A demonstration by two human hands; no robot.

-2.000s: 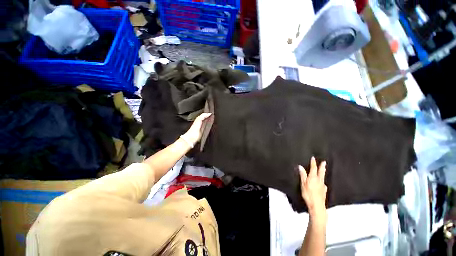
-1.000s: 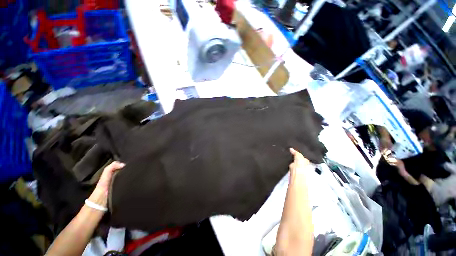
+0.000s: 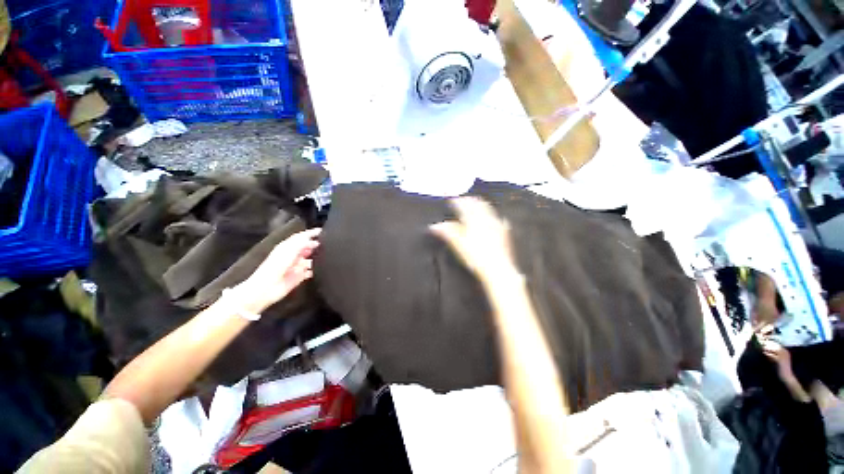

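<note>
A wide dark brown garment panel [image 3: 574, 296] lies across the white machine table. My left hand [image 3: 294, 264] is at the panel's left edge with its fingers bent; I cannot tell whether it pinches the cloth. My right hand [image 3: 477, 236] is blurred, over the upper middle of the panel, with fingers apart and nothing in them. A heap of brown pieces [image 3: 199, 241], some with a lighter side, lies low to the left of the table, partly behind my left forearm.
A white machine head [image 3: 446, 78] with a round vented end stands farther along the table [image 3: 347, 93]. Blue crates [image 3: 199, 83] stand at the upper left. A red item [image 3: 287, 424] lies below. Another person's hands [image 3: 777, 352] show at the right.
The panel lies farther right of the heap, with ripples on its right part. My right hand has moved from the panel's lower right edge to its upper middle. My left hand is higher in view.
</note>
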